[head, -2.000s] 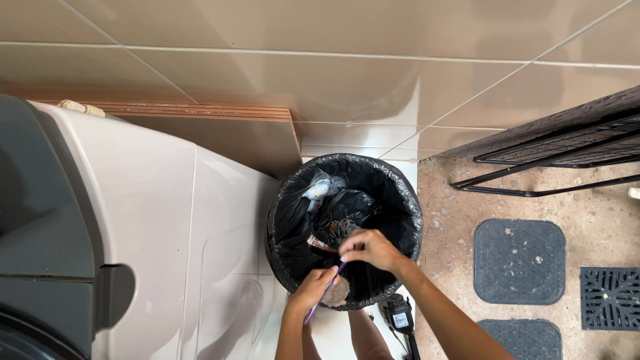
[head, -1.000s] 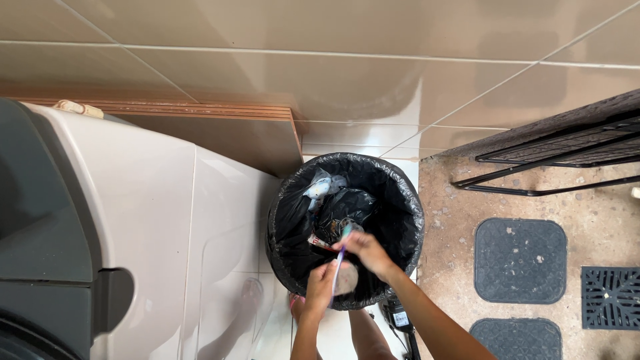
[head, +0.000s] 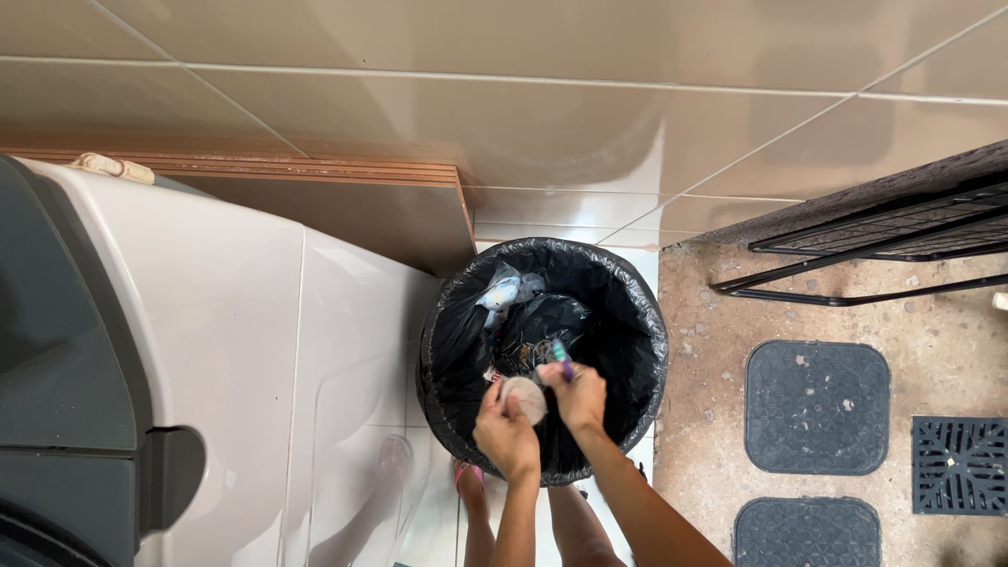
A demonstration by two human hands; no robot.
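Both hands are over a round trash bin lined with a black plastic bag (head: 647, 315). My left hand (head: 508, 433) holds a small round greyish-beige disc (head: 525, 399) by its edge, thumb on its face; its material is unclear. Just right of it, my right hand (head: 577, 394) grips a purple toothbrush (head: 562, 358) with teal-and-white bristles, the head pointing up and away. The brush and disc are apart. Inside the bin lie a crumpled white and pale-blue wrapper (head: 501, 293) and a tangle of fine hair or fibre (head: 537, 352).
A white appliance (head: 228, 315) with a grey lid stands at the left, with stacked flat panels (head: 362, 205) behind it against the tiled wall (head: 551, 118). On the right are a black metal rack (head: 835, 268), dark square covers (head: 817, 407) and a floor drain grate (head: 959, 465).
The toothbrush was held across both hands; now only my right hand holds it, and the hands are farther apart. The disc, earlier low between the hands, is now up in my left fingers.
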